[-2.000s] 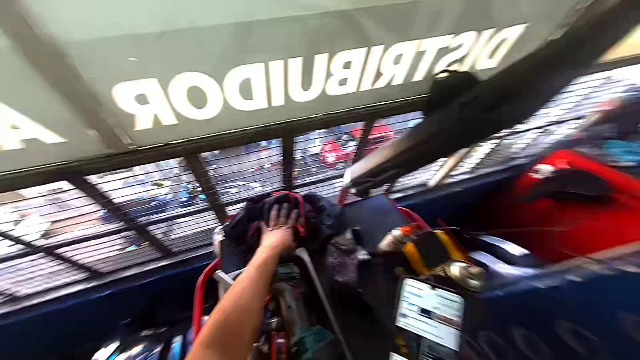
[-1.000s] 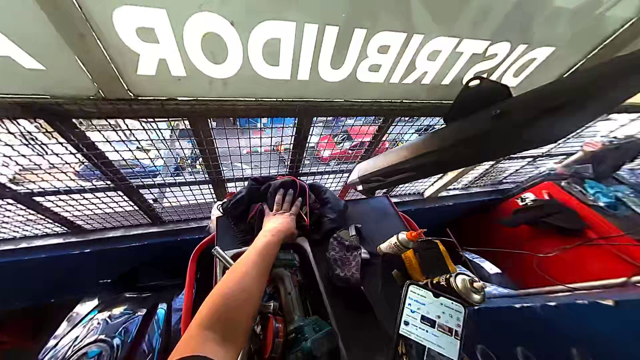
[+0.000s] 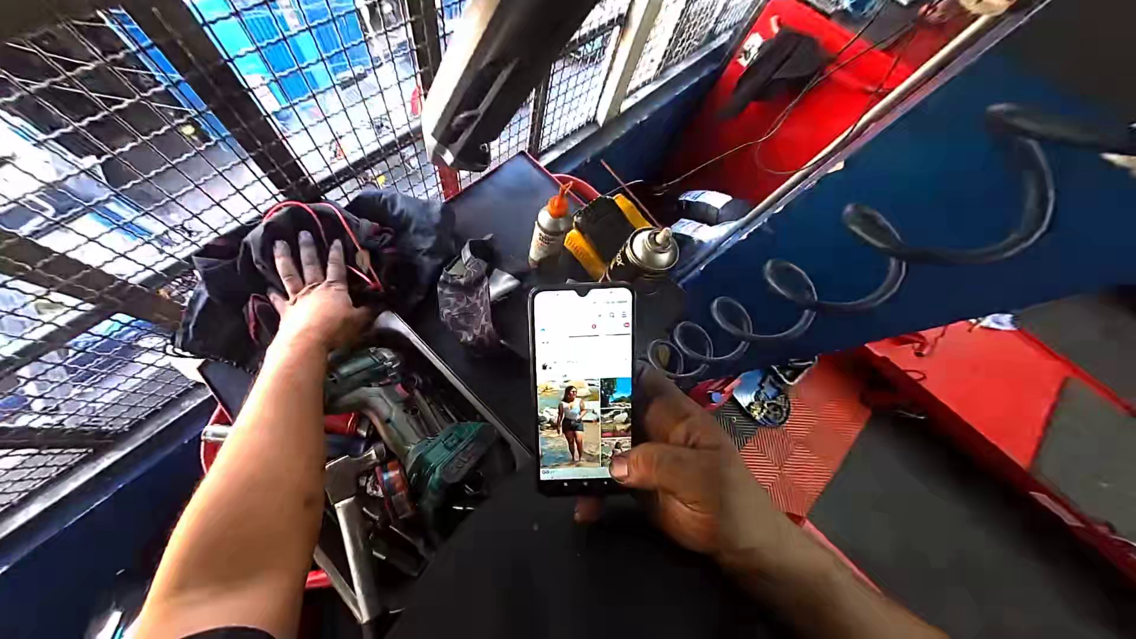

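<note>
My left hand [image 3: 312, 302] rests palm down, fingers spread, on a bundle of dark cloth [image 3: 222, 284] with a red cord, beside the mesh window. My right hand [image 3: 679, 461] holds a smartphone [image 3: 581, 355] upright; its lit screen shows pictures and my thumb lies at the lower right edge. Below my left hand, a green cordless power tool [image 3: 448, 457] and a hammer [image 3: 348, 497] lie in an open tool tray. Behind the phone are a white bottle with an orange nozzle [image 3: 548, 232], a spray can [image 3: 650, 251] and a patterned grey cloth [image 3: 468, 302].
A wire mesh grille [image 3: 355, 106] runs along the left and back. A coiled black hose [image 3: 799, 297] hangs over the blue panel [image 3: 958, 204] at the right. A dark motorcycle-like part [image 3: 484, 80] juts in from above. A red surface [image 3: 763, 133] with a black cloth lies beyond.
My right hand, unseen earlier, is now in view around the phone. The phone's screen shows different content. My left hand stays on the dark cloth. The view has swung down and to the right.
</note>
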